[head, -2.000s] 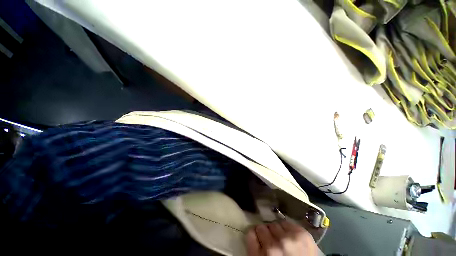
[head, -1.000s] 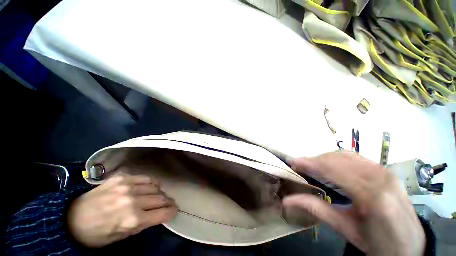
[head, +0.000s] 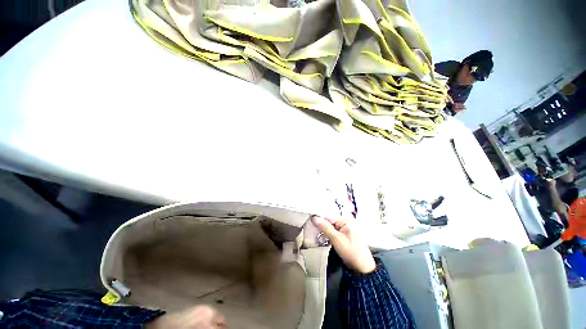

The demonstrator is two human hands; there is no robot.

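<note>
The beige bag [head: 215, 297] is held at the table's near edge with its mouth wide open, showing smooth taupe lining. A zipper line [head: 241, 217] runs along the far inner wall. A yellow-edged side tab [head: 114, 293] with a shiny piece sits at the left mouth corner. My right hand [head: 340, 239] grips the right mouth corner, thumb and fingers at the rim near a small metal ring. My left hand [head: 193, 317] is low at the near side of the opening, blurred and cut off by the bottom edge; its hold cannot be told.
A heap of beige bags with yellow edges [head: 315, 48] lies on the white table [head: 128, 128]. A red-black tool [head: 351, 200], a tan strip [head: 381, 204] and a tool cup [head: 411, 229] lie near the bag. Taupe panels [head: 495, 286] cover a grey cabinet at right. People are beyond.
The view has swung right, showing more heap and people. The bag mouth is opened wider. My right hand has closed on the right corner; my left hand has moved lower on the near side.
</note>
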